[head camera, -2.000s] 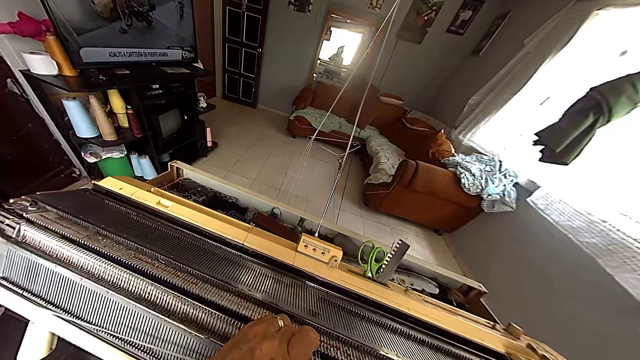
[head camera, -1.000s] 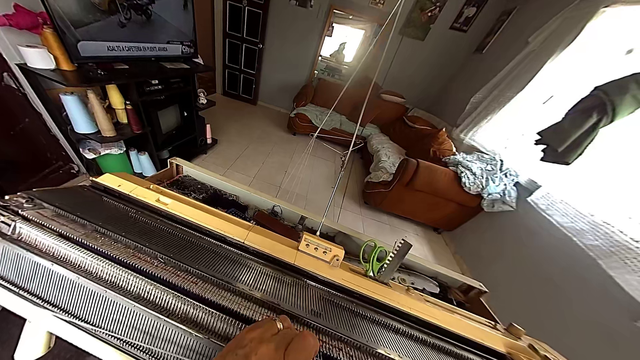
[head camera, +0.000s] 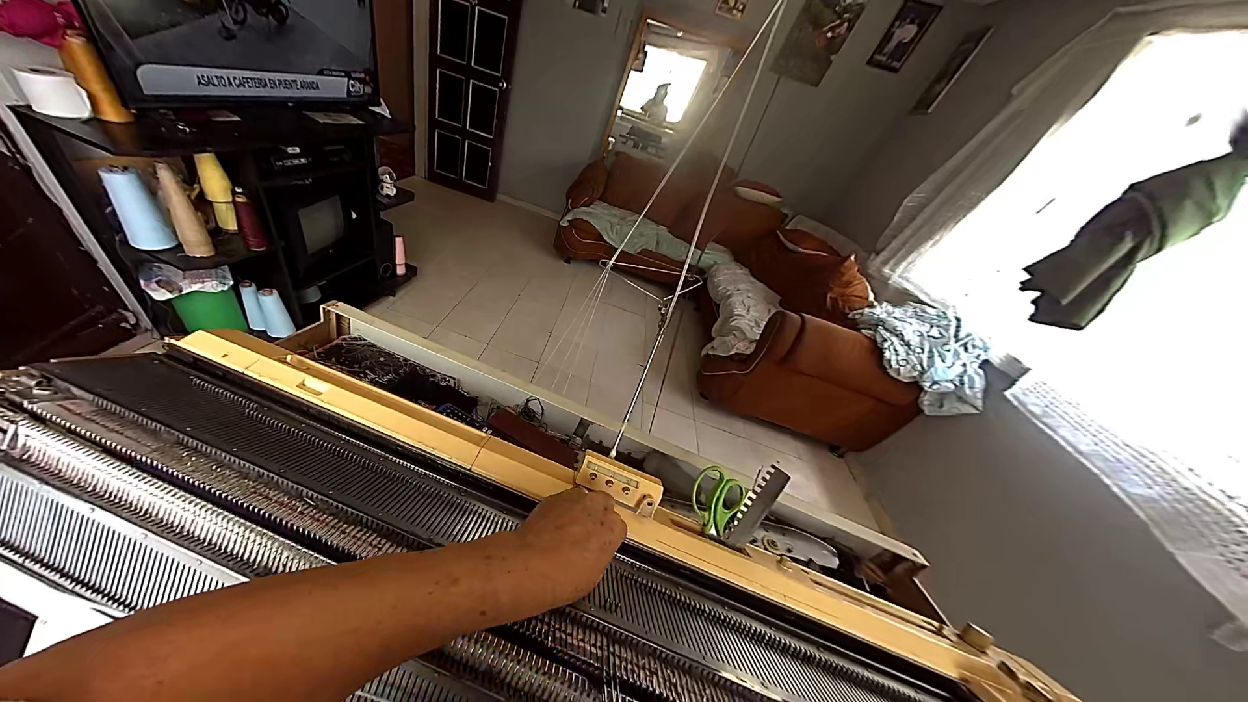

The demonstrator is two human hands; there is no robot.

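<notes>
My left hand (head camera: pixel 575 546) reaches across the bed of a knitting machine (head camera: pixel 429 512), its forearm coming from the lower left. The fingers are curled at the cream plastic base of the yarn tension mast (head camera: pixel 619 480), and the fingertips are hidden, so any hold on something small cannot be told. A metal rod (head camera: pixel 648 375) rises from that base, with pale yarn strands running up. Right of the base, green-handled scissors (head camera: pixel 720 502) stand beside a grey toothed comb-like tool (head camera: pixel 759 502) in the cream rear rail (head camera: pixel 390 419). My right hand is out of view.
Behind the rail is a long open tray (head camera: pixel 429 351) with dark tangled yarn and tools. Yarn cones (head camera: pixel 183 210) stand on a black shelf at left, under a television (head camera: pixel 234 49). A brown sofa (head camera: pixel 809 380) stands beyond; a dark garment (head camera: pixel 1121 244) hangs at the window.
My left hand has moved from the front needle beds, at the bottom of the view, up and away to the mast base at the rear rail. More of the forearm shows now.
</notes>
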